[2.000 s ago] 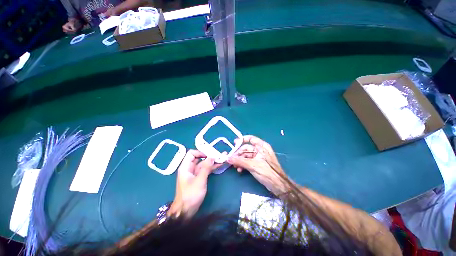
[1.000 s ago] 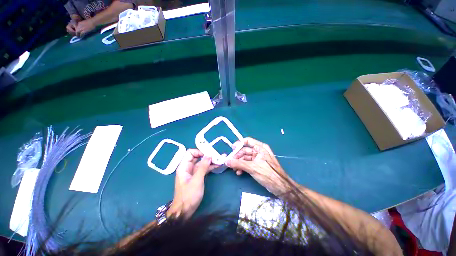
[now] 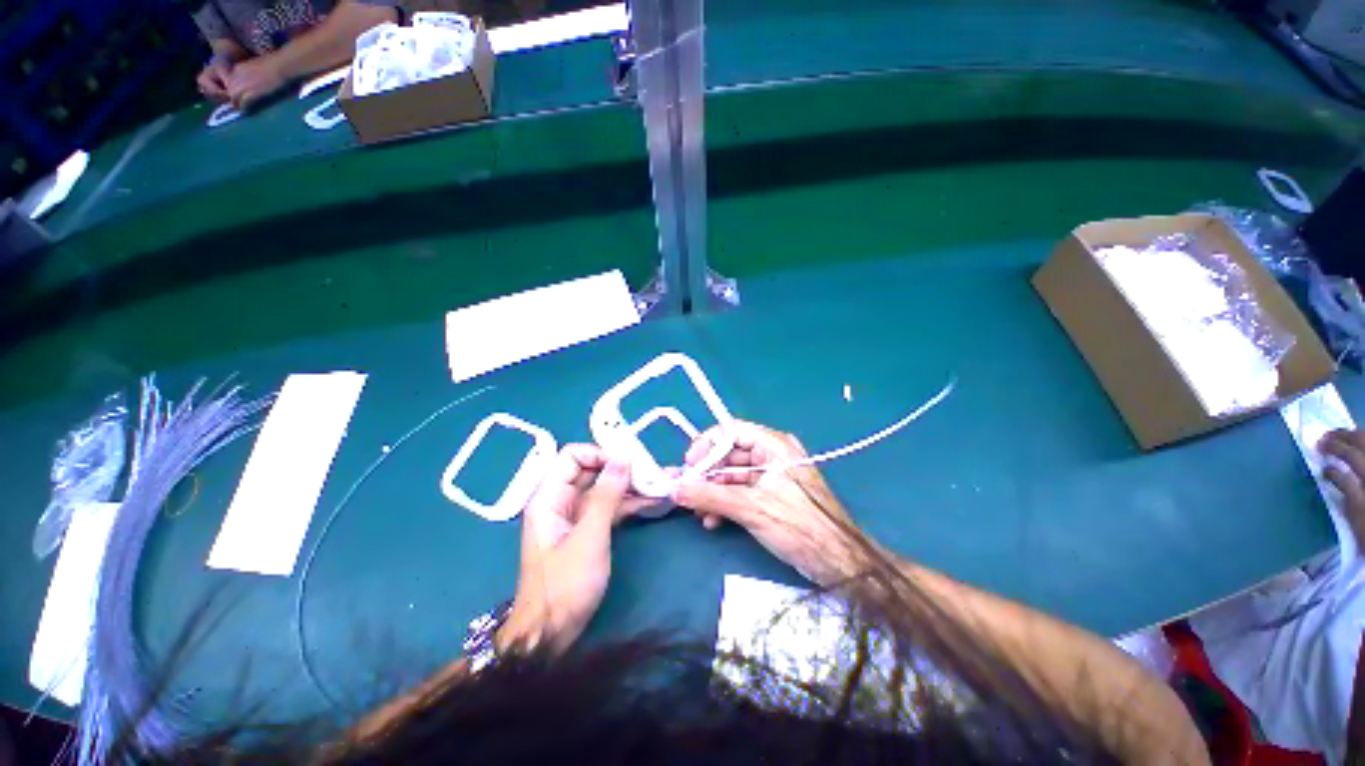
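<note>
My left hand (image 3: 572, 516) and my right hand (image 3: 767, 486) both hold a white rounded-square frame (image 3: 611, 415) at its near side, above the green bench. A smaller white rounded-square outline shows inside its opening; I cannot tell if it is a second frame. A thin pale wire (image 3: 883, 433) runs from my right fingertips out to the right and curves up. The fingertips hide where it meets the frame. Another white frame (image 3: 464, 498) lies on the bench just left of my left hand.
A metal post (image 3: 681, 180) stands beyond the frame. A wire bundle (image 3: 126, 524) lies left, near a white sheet (image 3: 286, 475) and a single curved strand (image 3: 309, 566). An open carton (image 3: 1105, 347) sits right. Other people's hands (image 3: 247, 78) show at far left and the right edge.
The wire right of my right hand now shows as a brighter, upward-curving length. The held frame has shifted slightly right. Another person's hand has appeared at the right edge.
</note>
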